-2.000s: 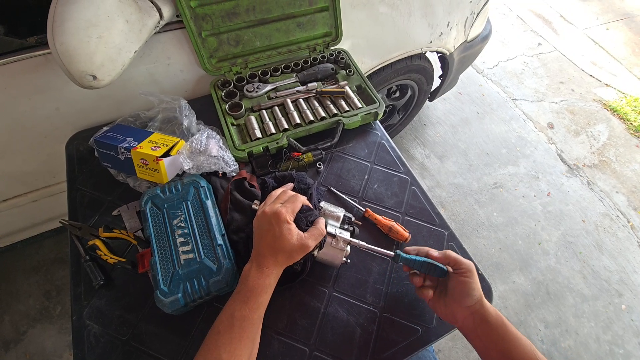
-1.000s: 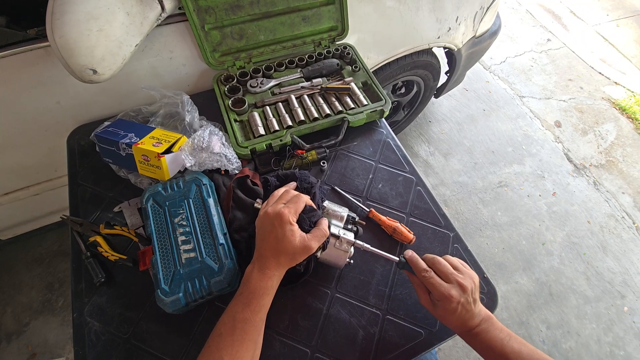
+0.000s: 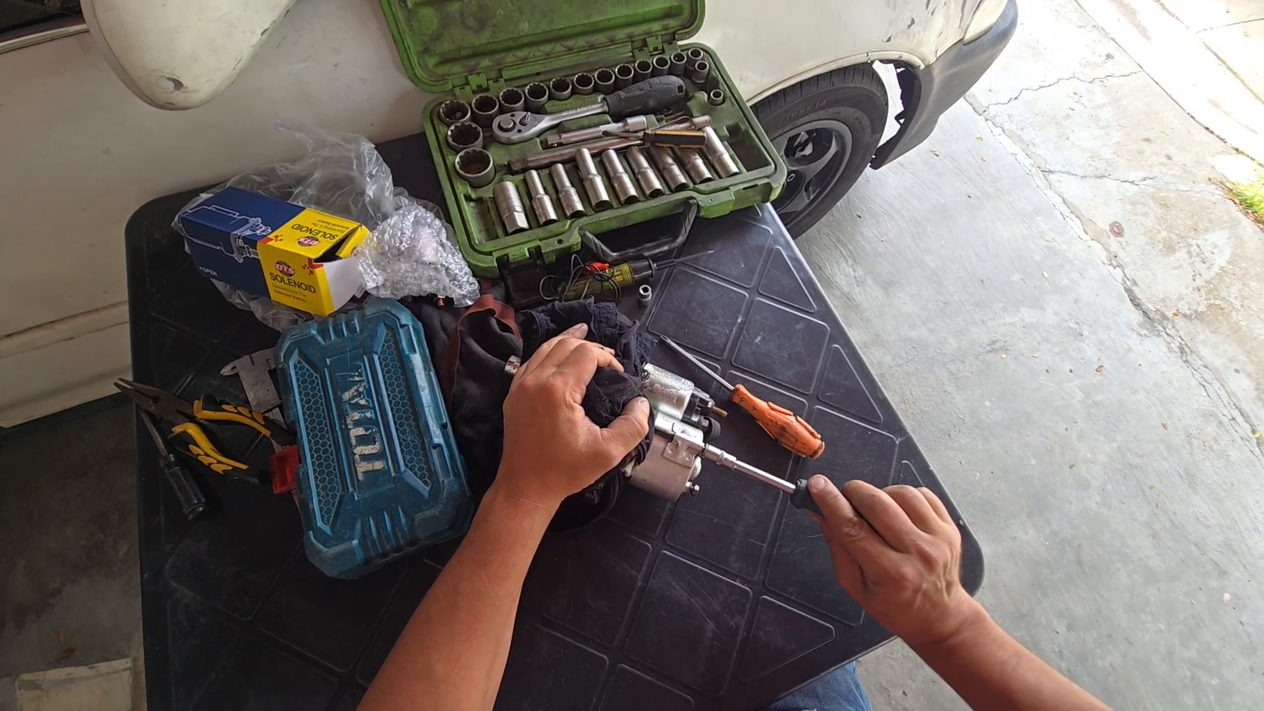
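Note:
A metal starter motor (image 3: 667,466) with its small cylindrical solenoid (image 3: 669,391) lies on the black table, partly wrapped in a dark cloth (image 3: 612,395). My left hand (image 3: 568,415) grips the cloth over the motor's left part. My right hand (image 3: 894,548) is closed round the handle of a nut driver (image 3: 752,470), most of the handle hidden in the fingers. The driver's shaft runs left to the motor's front; the exact contact at its tip is too small to tell. An orange-handled screwdriver (image 3: 778,420) lies just above the shaft, touching neither hand.
On the black plastic table (image 3: 681,583) are a blue tool case (image 3: 373,434), an open green socket set (image 3: 602,138), a solenoid box (image 3: 272,247), bubble wrap (image 3: 415,252), yellow-handled pliers (image 3: 207,430), a caliper (image 3: 259,380) and a test lead tool (image 3: 617,276). A white car stands behind.
My right hand has shifted its grip on the driver: its blue handle showed plainly two seconds ago, and the fingers now cover most of it. My left hand stays on the cloth.

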